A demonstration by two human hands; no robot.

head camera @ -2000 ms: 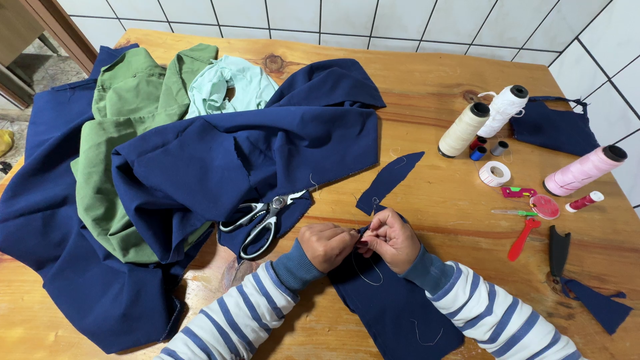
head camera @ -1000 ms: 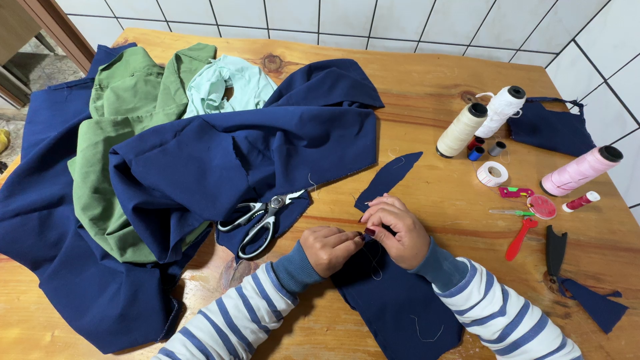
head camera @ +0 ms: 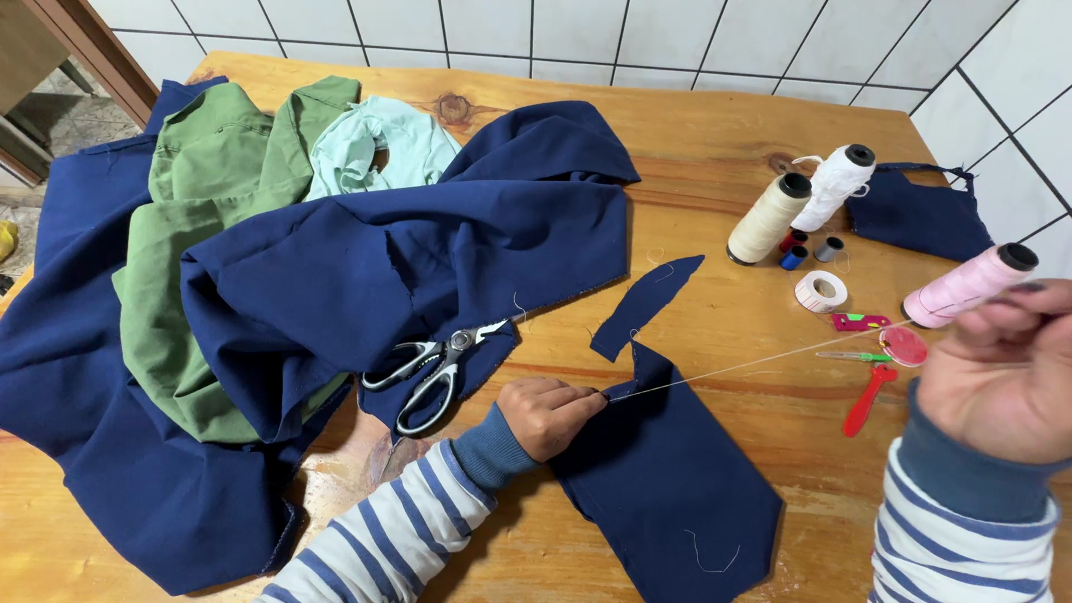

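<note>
My left hand (head camera: 551, 416) pinches the upper left edge of a navy fabric piece (head camera: 678, 477) lying on the wooden table. From that edge a pale thread (head camera: 754, 358) runs taut up and right to my right hand (head camera: 1005, 368), raised at the right edge of the view. The right fingertips are closed on the thread's end; whether a needle is there I cannot tell. A loose thread lies on the fabric's lower part. Just above rests a leaf-shaped navy scrap (head camera: 649, 306). Metal scissors with dark-trimmed handles (head camera: 444, 368) lie left of my left hand, on navy cloth.
Large navy cloth (head camera: 318, 260), green cloth (head camera: 167, 335) and mint cloth (head camera: 419, 151) cover the left. At right stand cream (head camera: 770, 219), white (head camera: 837, 184) and pink (head camera: 955, 289) thread cones, with small spools, a tape roll (head camera: 821, 291), a seam ripper (head camera: 854, 357) and a red-handled tool (head camera: 869, 402).
My right hand has moved from beside the left hand far out to the right, and the thread is now stretched straight between them. The left hand stays at the fabric's edge.
</note>
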